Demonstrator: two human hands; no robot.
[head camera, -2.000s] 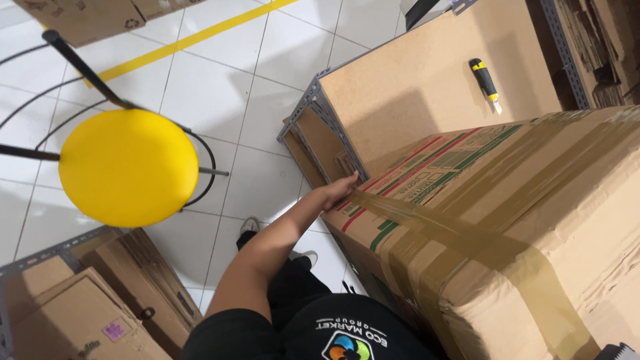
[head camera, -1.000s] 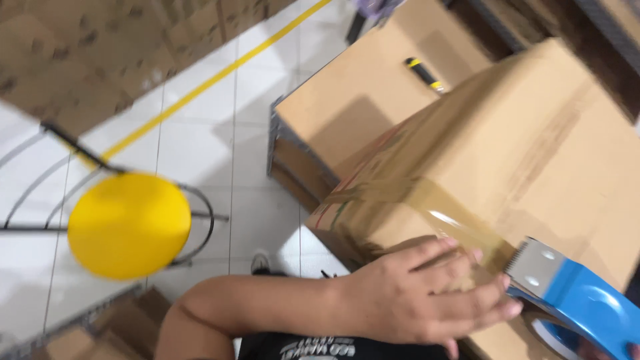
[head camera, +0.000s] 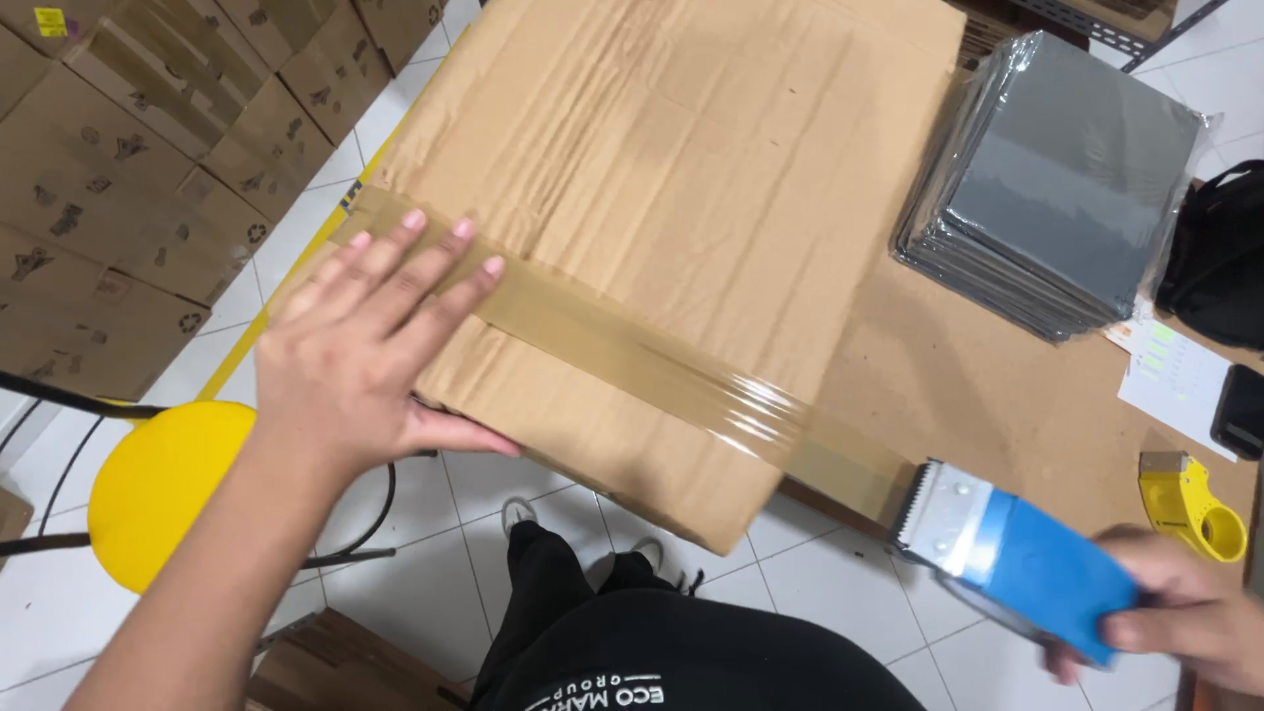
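A large cardboard box (head camera: 681, 168) lies on the wooden tabletop (head camera: 918, 365). Across its upper face runs a strip of brown packing tape (head camera: 632, 341), which spans past the box's right edge to a blue tape dispenser (head camera: 1027, 563). My right hand (head camera: 1175, 612) grips the dispenser by its rear end, at the lower right. My left hand (head camera: 355, 336) rests on the box's left part with fingers spread over the tape, its thumb along the near edge. The dispenser's toothed metal end faces the box, with the tape stretched from it.
Plastic-wrapped dark grey packs (head camera: 1076, 178) stand right of the box. Beyond lie a black bag (head camera: 1220, 257), a paper sheet (head camera: 1170, 380), a phone (head camera: 1239, 410) and a yellow tape dispenser (head camera: 1190, 504). A yellow chair (head camera: 168, 494) and stacked cartons (head camera: 109, 188) are at the left.
The view has swung toward the right side of the table. The blue dispenser, close to my left hand one second ago, is now away from it, with a long strip of tape between them.
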